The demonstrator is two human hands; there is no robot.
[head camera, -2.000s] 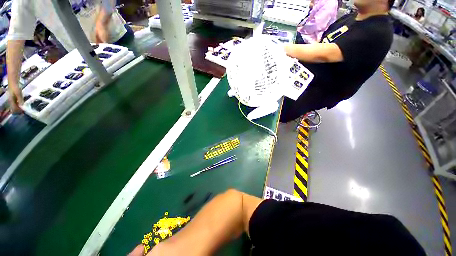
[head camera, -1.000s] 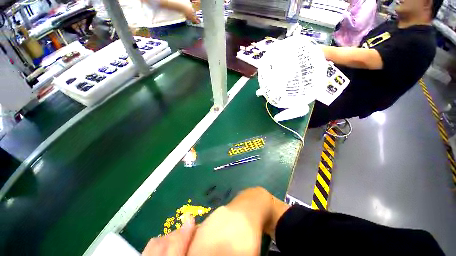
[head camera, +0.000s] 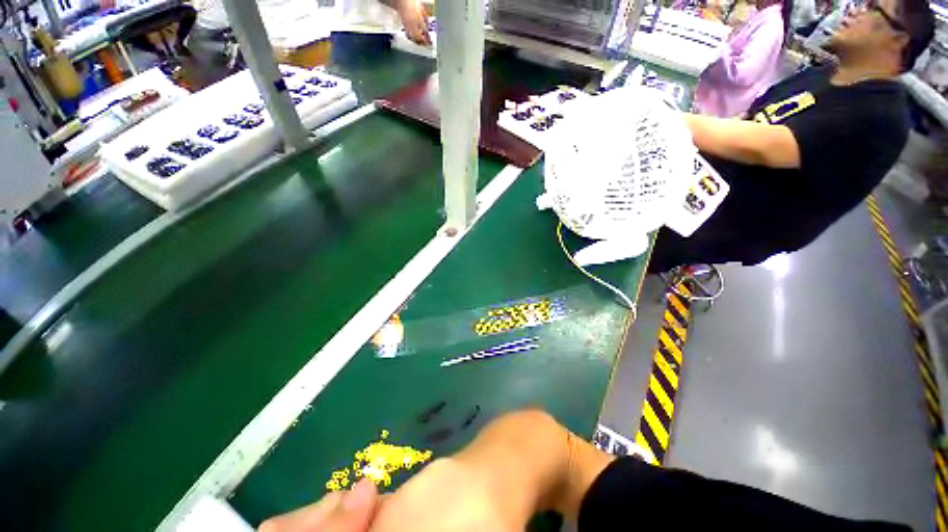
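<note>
My right hand [head camera: 411, 503] reaches in from the lower right, in a black sleeve, and is blurred and cut off by the bottom edge. Its fingers point left, just below a scattered pile of yellow pieces [head camera: 383, 459] on the green bench. Whether it holds anything is hidden. My left hand is out of the picture. Beyond the pile lie small black pieces [head camera: 442, 428], tweezers [head camera: 491, 352] and yellow pieces in rows [head camera: 511, 318] on a clear film strip [head camera: 431, 335]. The corner of a white thing [head camera: 213, 516] shows at the bottom left.
A pale metal rail [head camera: 312, 379] and post [head camera: 457, 125] separate the bench from the green conveyor [head camera: 239, 301]. A white fan [head camera: 621, 161] with a cable stands at the far end. A person in black [head camera: 821, 177] sits beyond it. A filled foam tray [head camera: 172, 194] lies across the conveyor.
The view has shifted, so the bench lies further right in the picture. A white corner has come in at the bottom left. The person at the upper left is now mostly out of view.
</note>
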